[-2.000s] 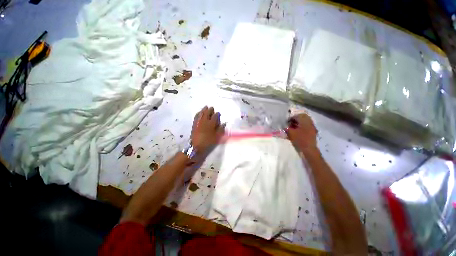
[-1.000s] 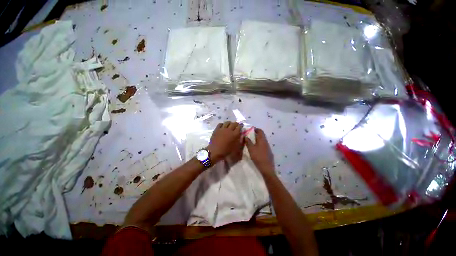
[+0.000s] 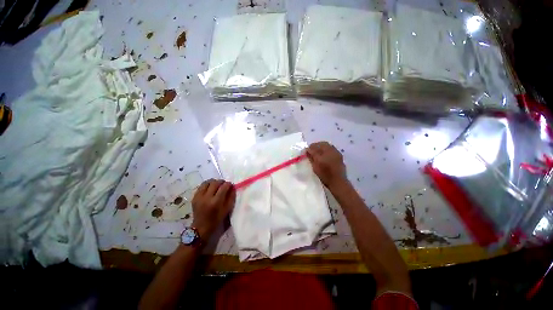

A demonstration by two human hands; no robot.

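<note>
A folded white garment (image 3: pixel 280 212) lies in front of me, its far part inside a clear garment bag (image 3: pixel 242 130) and its near part outside, at the table edge. The red seal strip (image 3: pixel 270 172) of the bag runs slantwise across the garment. My left hand (image 3: pixel 212 203), with a wristwatch (image 3: pixel 189 235), grips the left end of the strip. My right hand (image 3: pixel 326 163) grips the right end. The fingertips are partly hidden at the strip.
Packed garments (image 3: pixel 338 45) stand in a row of stacks along the far side. A pile of unfolded garments (image 3: pixel 67 145) covers the left. Empty bags (image 3: pixel 485 163) with red edges lie on the right. The whitish table (image 3: pixel 376 200) has brown patches.
My hands were close together at the bag's opening and have moved apart to its two ends. The red strip is now stretched across the garment, and more of the garment is inside the bag.
</note>
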